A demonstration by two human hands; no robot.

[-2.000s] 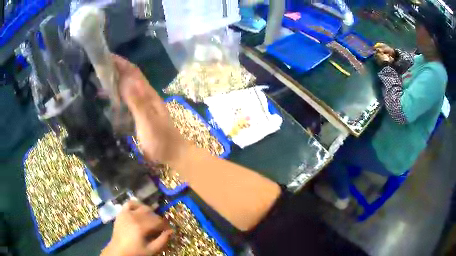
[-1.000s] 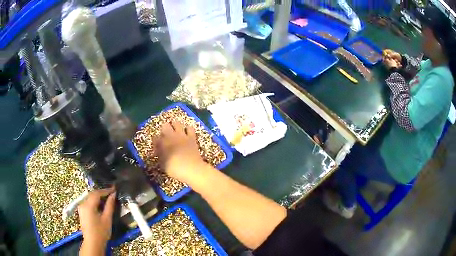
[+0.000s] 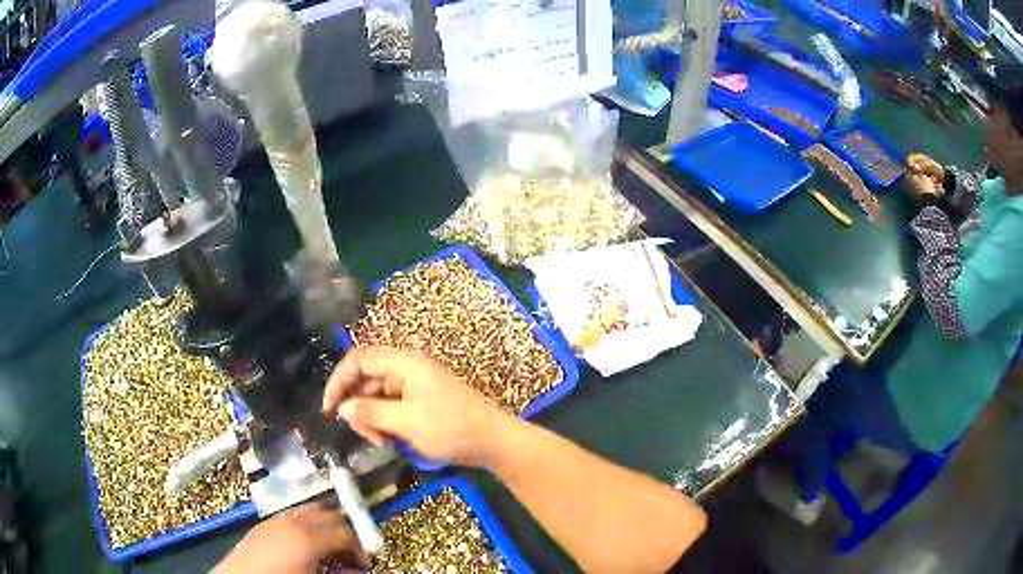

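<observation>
The dark bench press stands between the parts trays, with a plastic-wrapped lever rising behind it. My right hand is beside the press, over the near edge of the right tray of copper-toned parts, thumb and fingers bent toward the fixture; any small part in them cannot be made out. My left hand is low at the front of the fixture, beside the white front handle; its fingertips are hidden or blurred. A pale metal plate shows above it.
The left tray of brass parts has a white side handle over its edge. The near tray holds mixed parts. Behind the right tray are a clear parts bag and printed white packet. A person sits at the right bench.
My right hand has moved from inside the right tray toward the press. My left hand has moved from the side handle to the fixture's front. The view has shifted, moving the bench things rightward.
</observation>
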